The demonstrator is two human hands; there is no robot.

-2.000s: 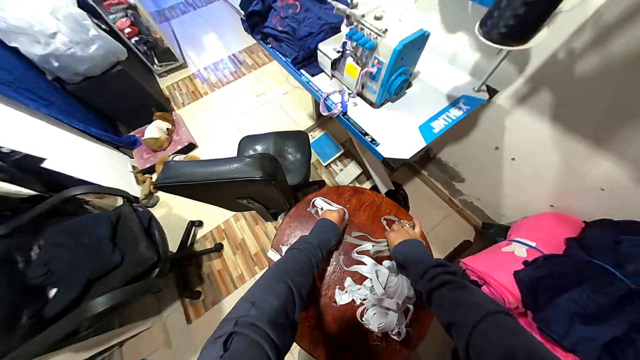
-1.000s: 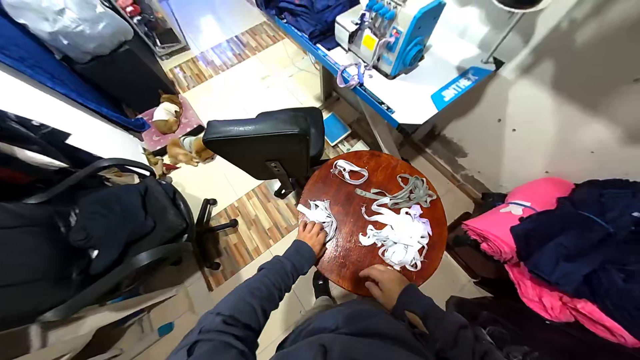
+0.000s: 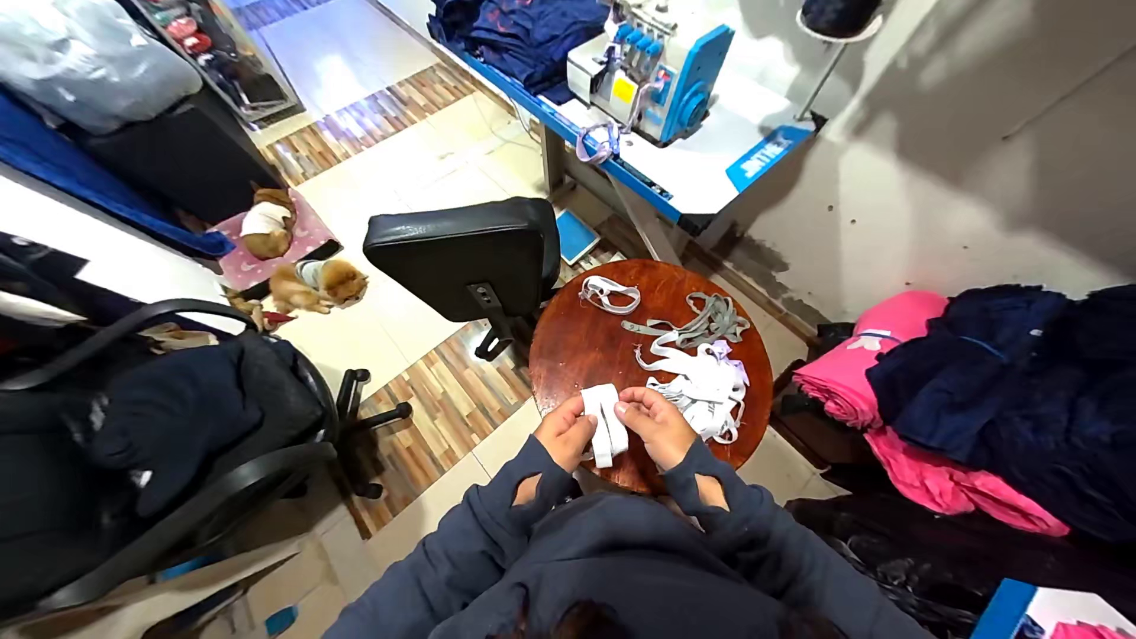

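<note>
Between my left hand (image 3: 566,433) and my right hand (image 3: 657,426) are white elastic bands (image 3: 605,426), pinched by the fingers of both over the near side of a round wooden stool (image 3: 568,342). Just beyond my right hand lies a tangled heap of white elastic strips (image 3: 710,382). Grey elastic strips (image 3: 710,319) are bunched behind that heap. A looped whitish band (image 3: 611,295) rests by itself at the stool's far left.
A black chair (image 3: 461,253) stands beyond the stool, near a table with an overlock sewing machine (image 3: 643,89). Pink and navy fabric (image 3: 985,382) is piled at right. An office armchair (image 3: 257,461) is at left. Dogs (image 3: 319,282) lie on the floor.
Both hands have come together over the near side of the stool. White bands that lay under my left hand at the left side are now held up between my hands.
</note>
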